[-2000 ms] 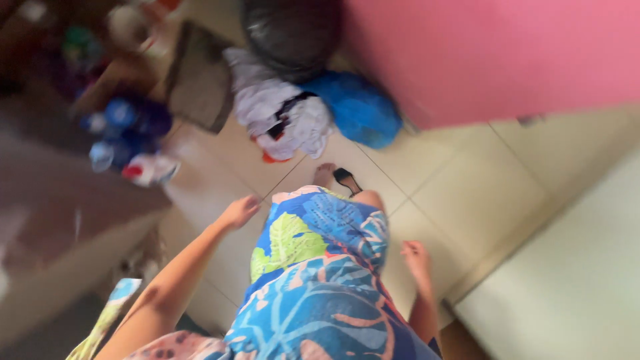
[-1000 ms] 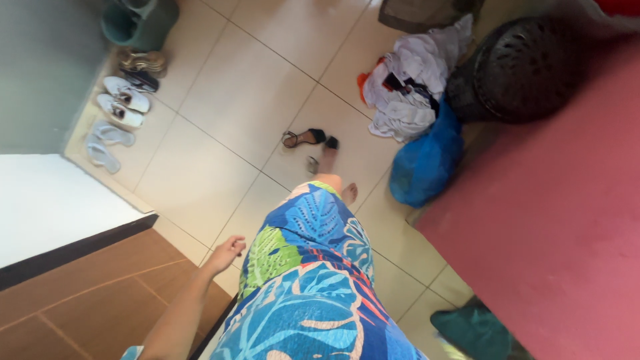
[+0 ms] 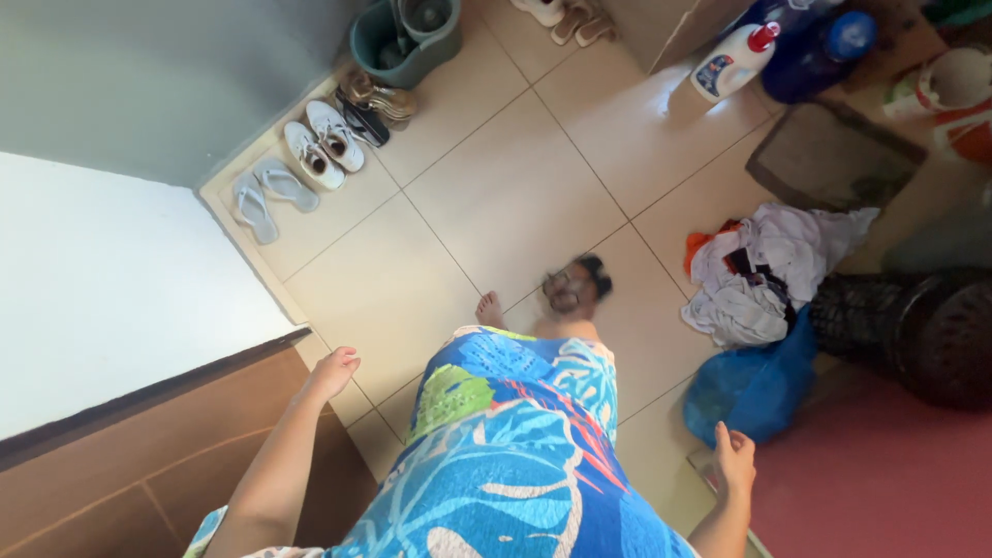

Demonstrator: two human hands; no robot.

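My left hand (image 3: 335, 373) hangs in the air left of my blue patterned dress (image 3: 511, 434), fingers loosely curled and holding nothing. On the other side my right hand (image 3: 733, 459) is also bare, its fingers half bent, in front of the blue plastic bag (image 3: 748, 387) and the edge of a pink surface. Below the hem, one bare foot (image 3: 489, 309) stands on the tiles. A pair of dark strapped sandals (image 3: 577, 285), blurred, is at my other foot; whether they are worn cannot be told.
White sneakers (image 3: 325, 147), grey flip-flops (image 3: 271, 194) and a green mop bucket (image 3: 403, 46) line the left wall. A white bottle (image 3: 728, 70) stands at upper right, near a doormat (image 3: 837, 155). Crumpled white clothes (image 3: 763, 271) lie beside a black basket (image 3: 930, 333).
My right hand, out of view one second ago, shows again at lower right. A foot has moved beside the sandals. The view has turned, and the bottles at upper right are back in sight.
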